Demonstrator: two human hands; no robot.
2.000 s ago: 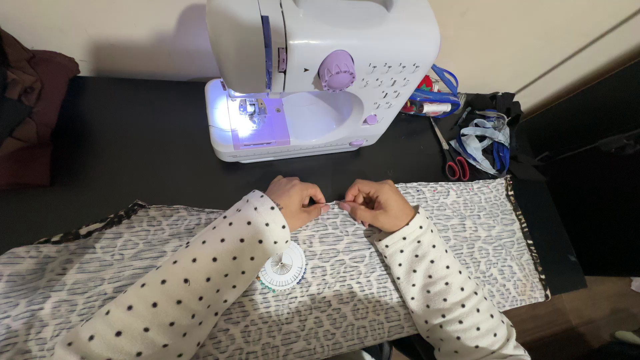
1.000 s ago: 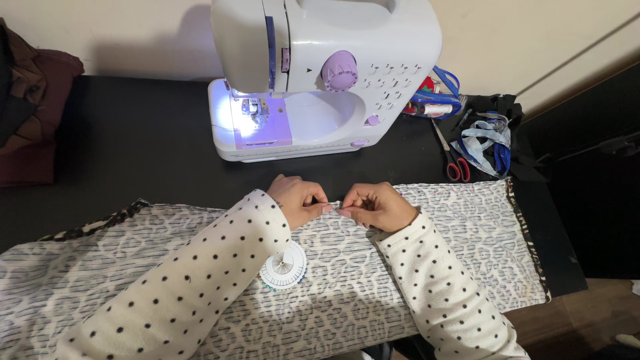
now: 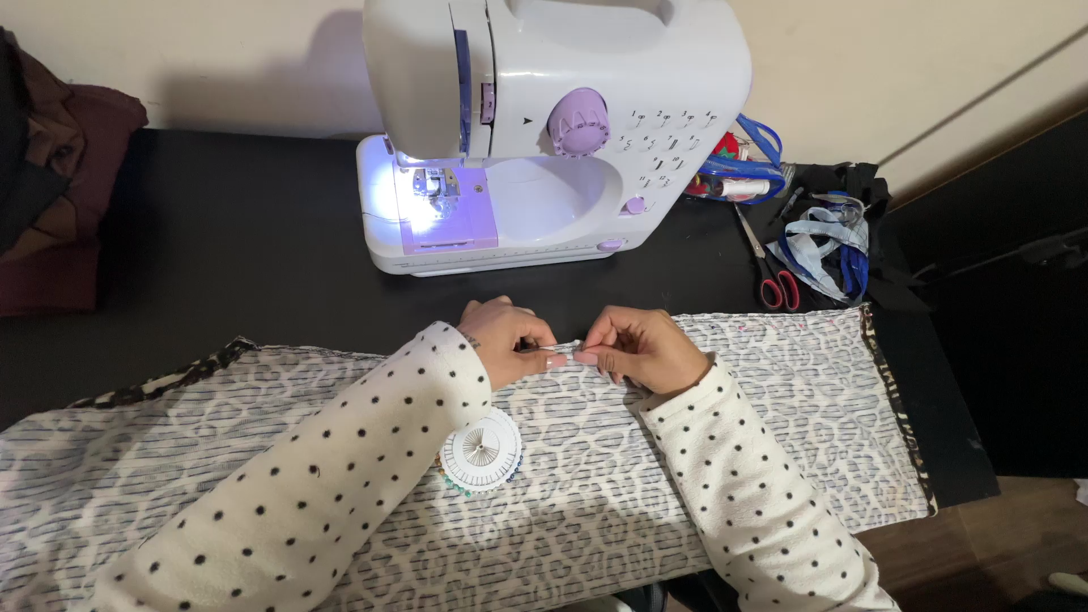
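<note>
A patterned fabric (image 3: pixel 578 476) in white and grey lies along the front of the black table. My left hand (image 3: pixel 507 342) pinches its far edge between thumb and fingers. Close to its right, my right hand (image 3: pixel 642 348) pinches the same edge, with a short gap between the fingertips where a narrow fold shows. Whether a pin is between the fingers cannot be told. A white pin wheel (image 3: pixel 482 450) with coloured pin heads rests on the fabric, just below my left wrist and partly behind the sleeve.
A white and purple sewing machine (image 3: pixel 552 76), lamp lit, stands beyond my hands. Red-handled scissors (image 3: pixel 779 289), a clear blue-edged pouch (image 3: pixel 748 183) and tangled blue and white strips (image 3: pixel 820 242) lie to its right. Dark brown cloth (image 3: pixel 76 187) sits at the left. The black table's edge (image 3: pixel 969 433) is at the right.
</note>
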